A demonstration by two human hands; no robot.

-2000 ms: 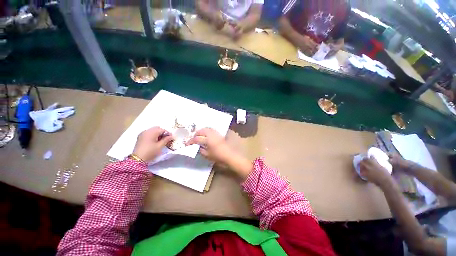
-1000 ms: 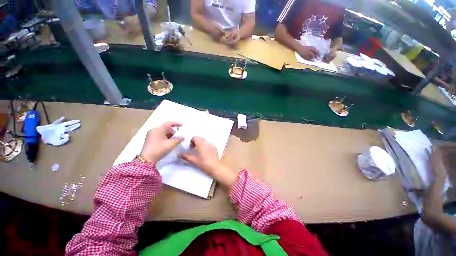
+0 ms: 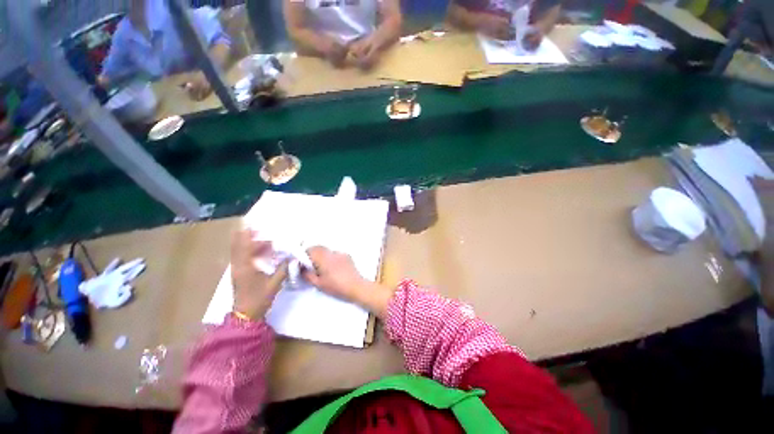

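A stack of white wrapping paper (image 3: 339, 318) lies on the bench in front of me. My left hand (image 3: 257, 271) and my right hand (image 3: 333, 273) hold a crumpled white paper bundle (image 3: 293, 258) above the stack. The left hand is blurred. No gold metal shows at the bundle; its inside is hidden by paper and fingers. A small white block (image 3: 403, 198) sits right of the stack's far corner, beside a dark patch.
Gold metal pieces (image 3: 280, 168) lie on the green conveyor belt (image 3: 492, 127). A blue corded tool (image 3: 75, 297) and a white glove (image 3: 114, 283) lie at left. A white bundle (image 3: 669, 220) and a neighbour's paper stack (image 3: 734, 182) are at right. People work across the belt.
The gold piece seen between my hands two seconds ago is now covered by white paper. The paper is gathered more tightly. The camera view has turned, and gold pieces have shifted in view.
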